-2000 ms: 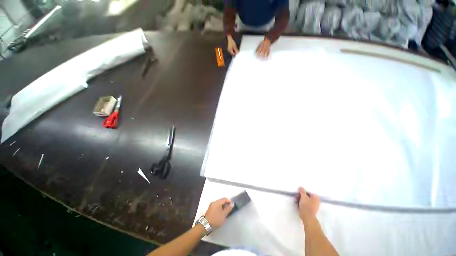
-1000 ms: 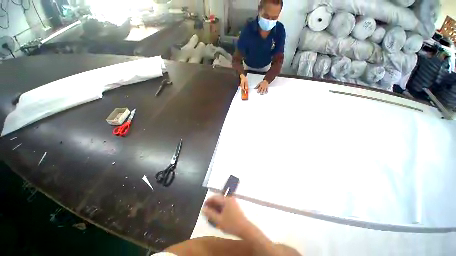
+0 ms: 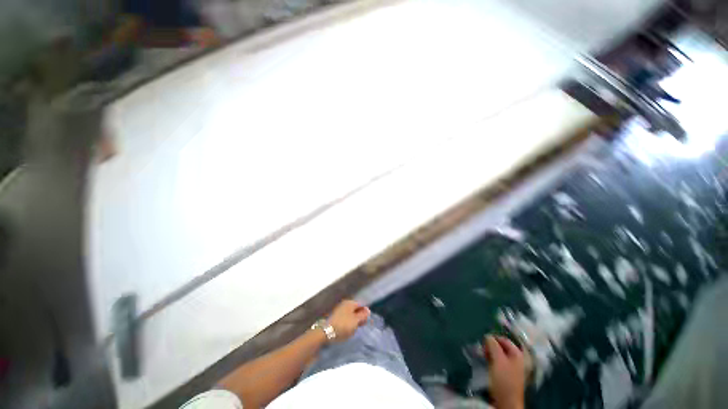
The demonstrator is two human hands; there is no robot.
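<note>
White fabric (image 3: 263,152) covers the table, with its long greyish near edge (image 3: 231,260) running up to the right. A dark flat weight (image 3: 126,335) lies across that edge at the near left corner, with neither of my hands on it. My left hand (image 3: 349,318), with a metal watch at the wrist, is by the table's near edge in front of my body; its fingers are curled and I see nothing in them. My right hand (image 3: 504,366) is low over the floor, blurred and partly curled; its grip is unclear.
The wooden table edge (image 3: 447,224) runs diagonally up to the right. A long metal rail (image 3: 631,92) crosses the far right end, with dark blurred parts around it. The green floor (image 3: 431,319) is littered with white scraps. A blurred person (image 3: 164,20) stands beyond the fabric's far side.
My view has swung right along the table and is blurred. The weight, previously in my hand at the fabric's edge, now lies released there. Both my hands are now off the fabric.
</note>
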